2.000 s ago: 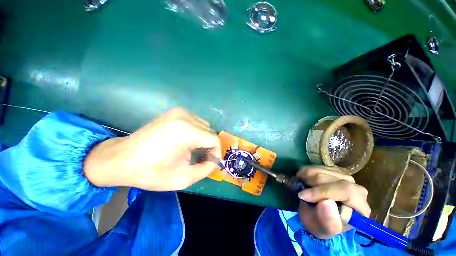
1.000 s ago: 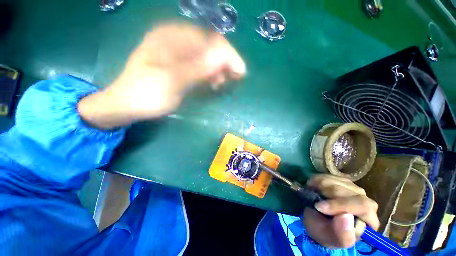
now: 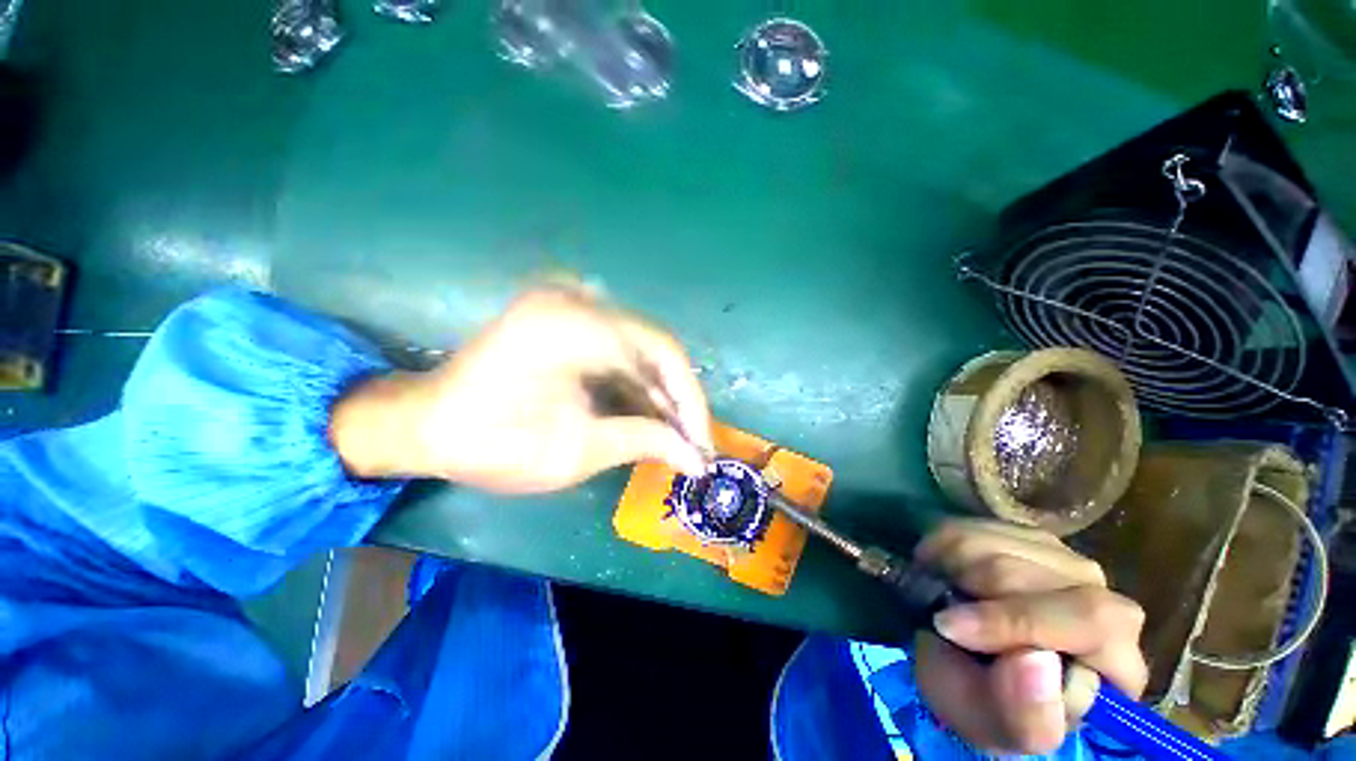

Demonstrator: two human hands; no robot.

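Observation:
The round silvery-dark workpiece (image 3: 723, 503) sits in the dark seat of the orange fixture (image 3: 766, 567). My right hand (image 3: 1026, 632) holds the soldering iron (image 3: 833, 537) like a pen, its blue handle running to the lower right. The iron's thin tip is at the workpiece's right rim. My left hand (image 3: 543, 394) is at the workpiece's upper-left rim, with thumb and finger nearly together. Any thin thing between them is too blurred to tell. The thin solder wire (image 3: 112, 332) runs from the left towards this hand, and its end is hidden.
The tan dross pot (image 3: 1127, 446) with shiny bits stands right of the fixture, by a worn brown box (image 3: 1242, 572) with a wire hoop. Behind is the black fan with spiral guard (image 3: 1145, 320). Clear round pieces (image 3: 782, 64) lie at the back. A dark object (image 3: 30, 317) is far left.
My left hand went from the fixture up towards the back of the bench, then came back to the workpiece. The iron's tip stays at the workpiece's right side.

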